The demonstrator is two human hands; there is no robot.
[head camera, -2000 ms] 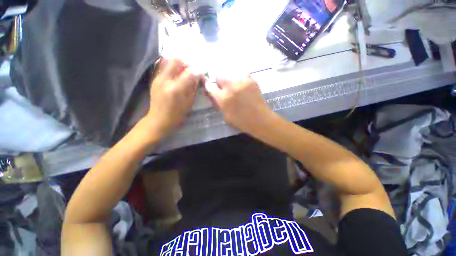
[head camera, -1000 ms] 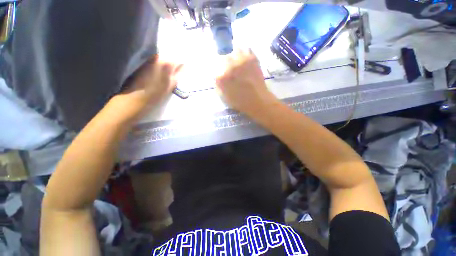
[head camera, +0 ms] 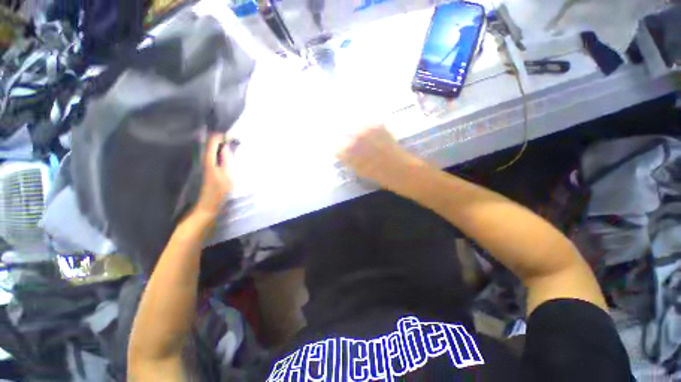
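The dark grey garment piece point(head camera: 142, 142) lies in a smooth, bulging heap on the left of the white machine table. My left hand point(head camera: 216, 171) is at its right edge, partly washed out by glare; a small dark bit shows at its fingers. I cannot tell whether it grips the cloth. My right hand point(head camera: 373, 155) is near the table's front edge, right of the bright spot, its fingers bent and blurred; whether it holds anything is hidden by glare. The sewing machine's small metal parts point(head camera: 317, 52) show at top centre, mostly lost in glare.
A lit smartphone point(head camera: 449, 48) lies right of the bright spot. A dark slim tool point(head camera: 546, 67) and a dark scrap point(head camera: 601, 52) lie farther right. A thin thread point(head camera: 524, 134) hangs over the ruler-marked edge. Crumpled grey cloth point(head camera: 627, 194) is below right.
The view has swung left. My hands, close together two seconds ago, are apart, with the left at the dark cloth. The small dark piece seen between them one second ago no longer shows there.
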